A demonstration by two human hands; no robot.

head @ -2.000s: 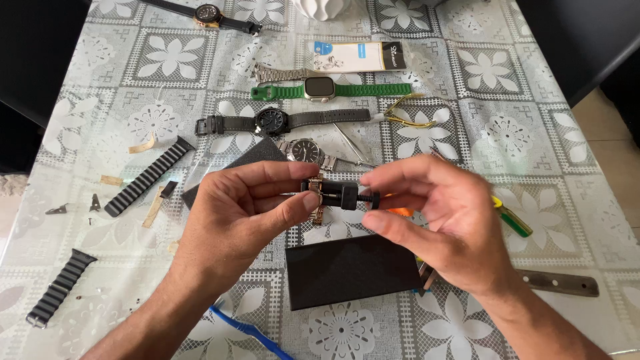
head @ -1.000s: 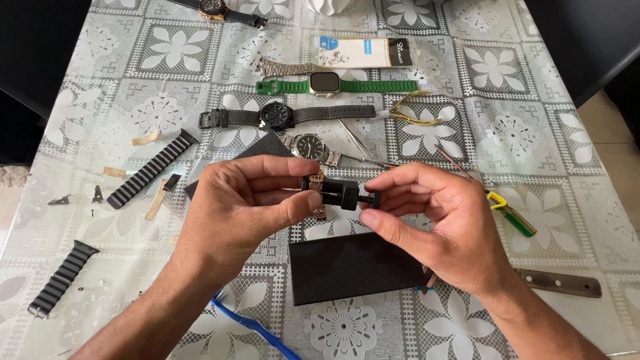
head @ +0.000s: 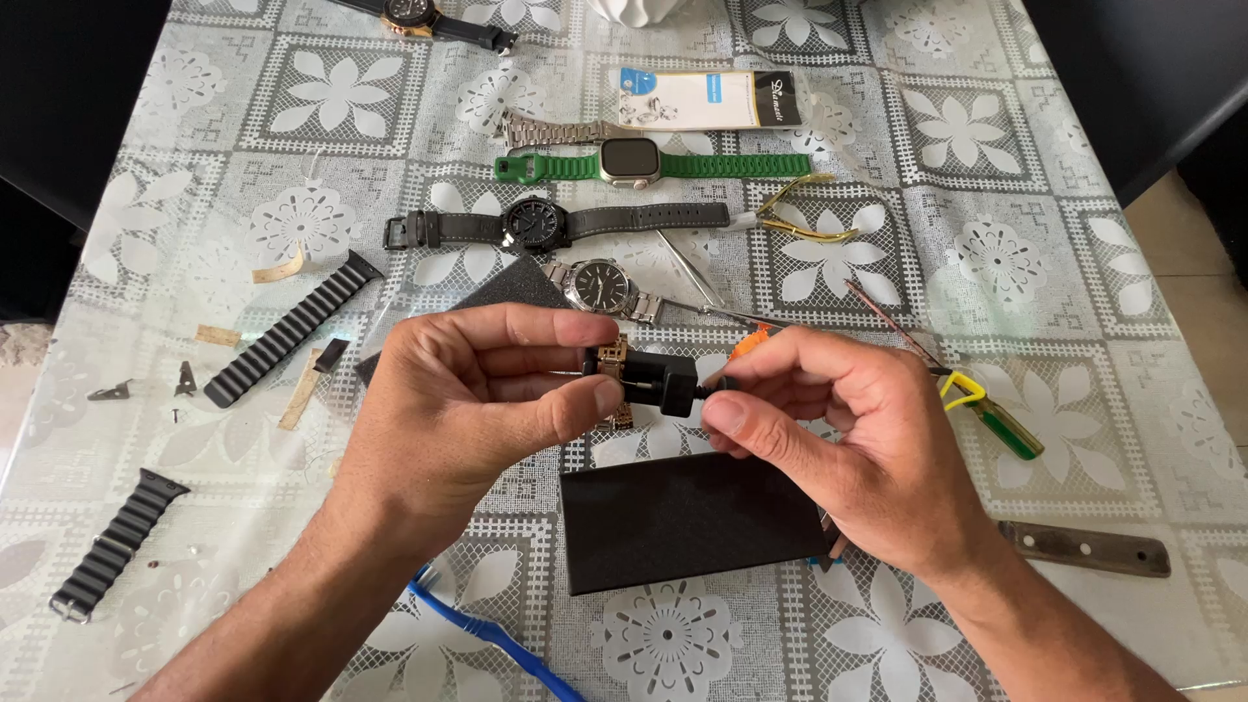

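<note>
Between thumb and fingers, my left hand (head: 468, 409) grips a black watch-link removal tool (head: 665, 382) and a gold-toned metal watch bracelet (head: 613, 359) seated in its left end. The bracelet also shows below the tool. My right hand (head: 829, 429) pinches the dark knob (head: 720, 386) at the tool's right end between thumb and index finger. A black rectangular box (head: 687, 522) lies just beneath the hands. Behind them is a steel watch with a dark dial (head: 600, 285), beside a dark foam-like pad (head: 512, 292) partly hidden by my left hand.
A black watch (head: 534, 224), a green-strapped smartwatch (head: 630, 162) and a printed packet (head: 707, 97) lie farther back. Ribbed black straps (head: 292, 327) are at left. A green-handled screwdriver (head: 1009, 429) and riveted wooden handle (head: 1087, 548) lie right; a blue toothbrush-like handle (head: 492, 634) is in front.
The tool has tilted, its right end now lower than its left. My right hand stays at the knob, its fingers slightly shifted. The bracelet remains held in the tool.
</note>
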